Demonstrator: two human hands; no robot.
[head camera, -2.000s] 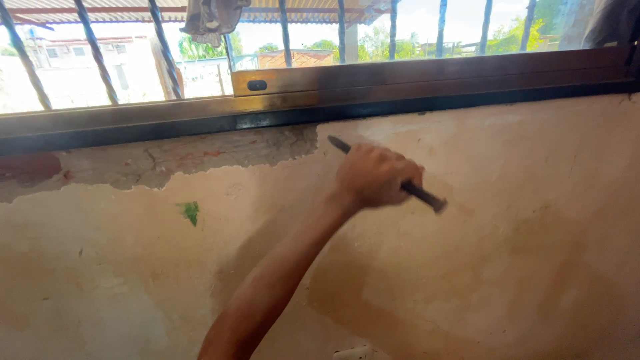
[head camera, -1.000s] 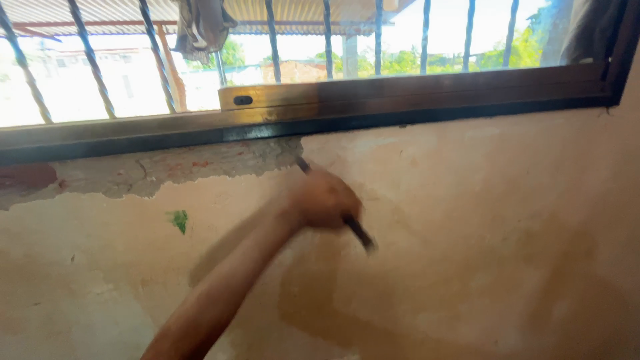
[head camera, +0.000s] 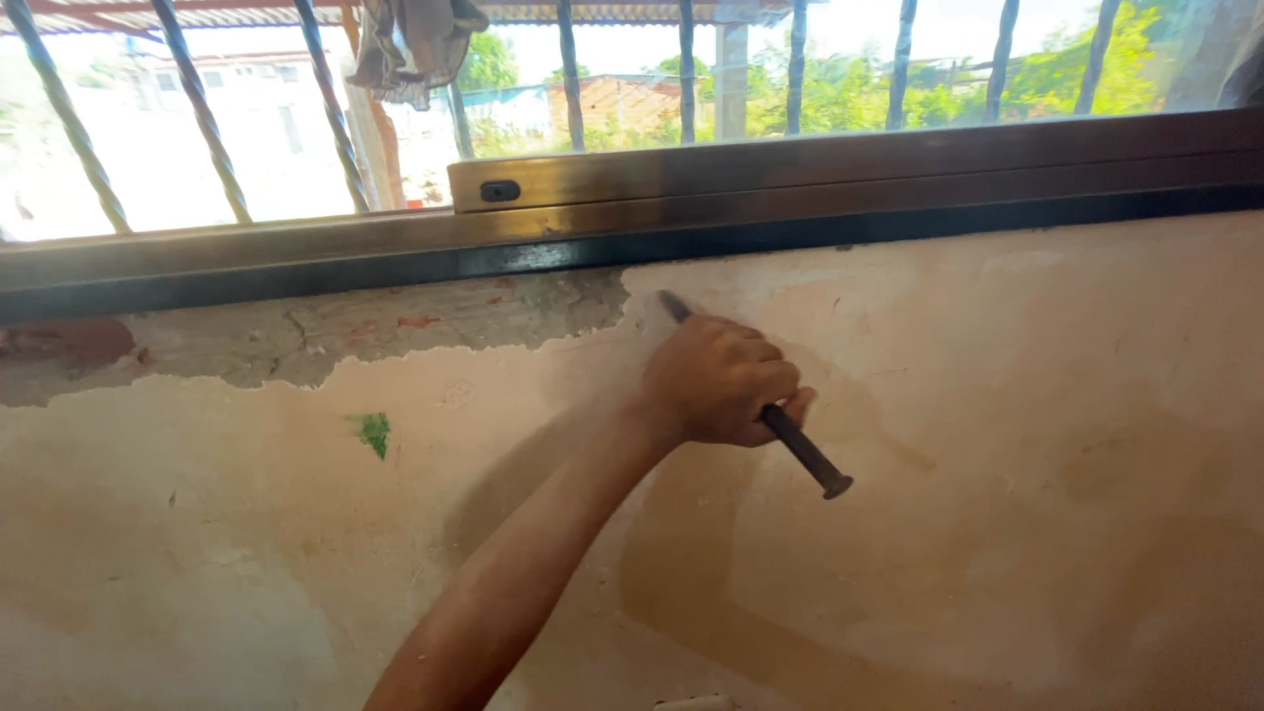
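My left hand (head camera: 726, 380) is closed around a dark metal cold chisel (head camera: 805, 452), its back toward the camera. The chisel slants from upper left to lower right. Its narrow end points up at the painted plaster wall (head camera: 987, 395), just right of the ragged edge of a bare patch (head camera: 454, 321); whether it touches the wall cannot be told. The flared head sticks out below the hand at the lower right. Grey mortar and reddish spots show in the patch, under the window frame. My right hand is out of view.
A brown metal window frame (head camera: 839, 183) with a dark lower strip runs across above the hand. Beyond it stand twisted metal bars (head camera: 202, 109), with a hanging cloth (head camera: 415, 44) at the upper left. A green mark (head camera: 374, 433) shows on the wall.
Along the wall, my left hand with the chisel moved left toward the patch edge by the middle frame, and it is farther right again now. The grip on the chisel has stayed closed.
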